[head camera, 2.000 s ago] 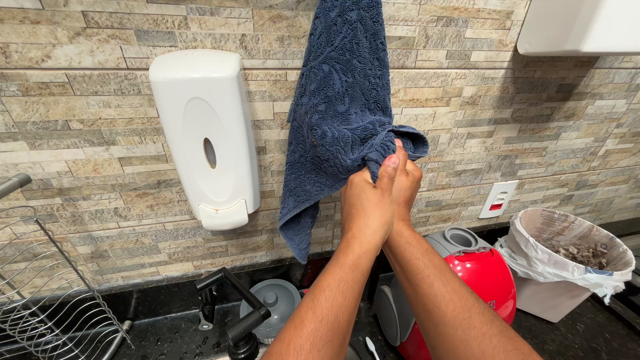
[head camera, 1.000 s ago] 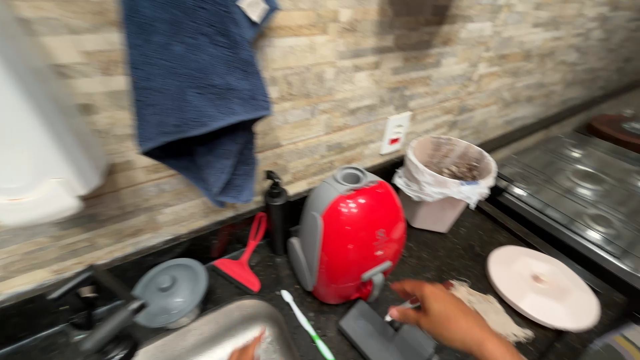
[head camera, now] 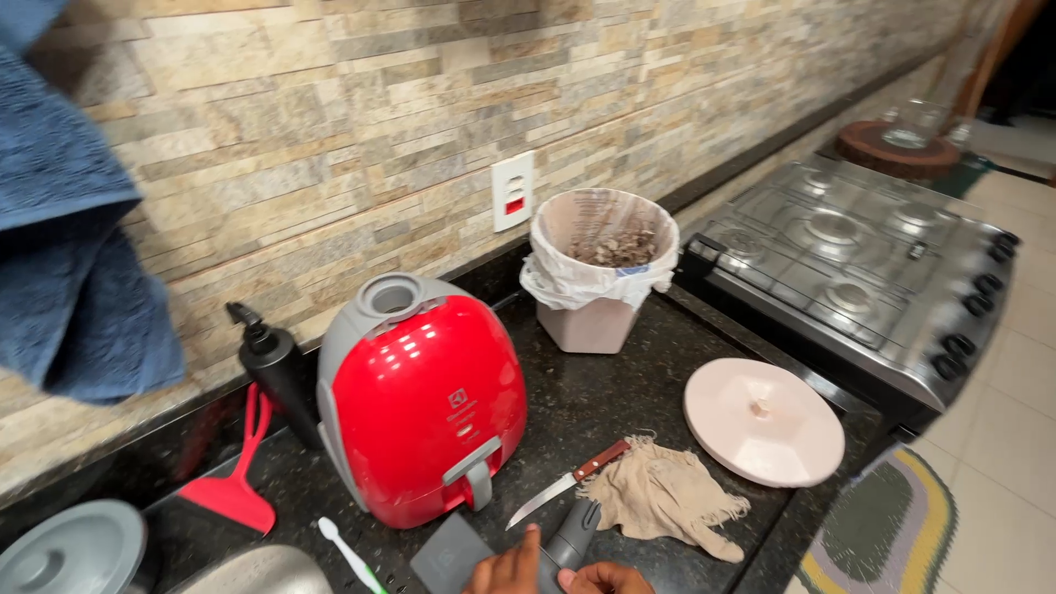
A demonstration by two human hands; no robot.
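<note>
At the bottom edge, my left hand (head camera: 505,569) rests at a dark grey plastic vacuum nozzle (head camera: 575,535), an index finger stretched along it. My right hand (head camera: 604,577) has its thumb against the same piece; most of both hands is cut off by the frame. Left of them lies a flat grey plastic piece (head camera: 452,554), partly out of view. Just beyond the nozzle are a knife with a wooden handle (head camera: 601,460) and a crumpled beige cloth (head camera: 664,495). Behind stands a red and grey Electrolux vacuum cleaner body (head camera: 429,404).
A lined bin (head camera: 587,322) holding grey debris stands by the wall, its pink lid (head camera: 763,421) nearer the gas stove (head camera: 841,239). At left are a black pump bottle (head camera: 276,363), a red squeegee (head camera: 235,495), a toothbrush (head camera: 351,553), a grey-lidded pot (head camera: 70,549) and a hanging blue towel (head camera: 74,247).
Two seconds ago both hands gripped the blue towel; they have let it go and are now at the grey nozzle on the counter. The view has swung right.
</note>
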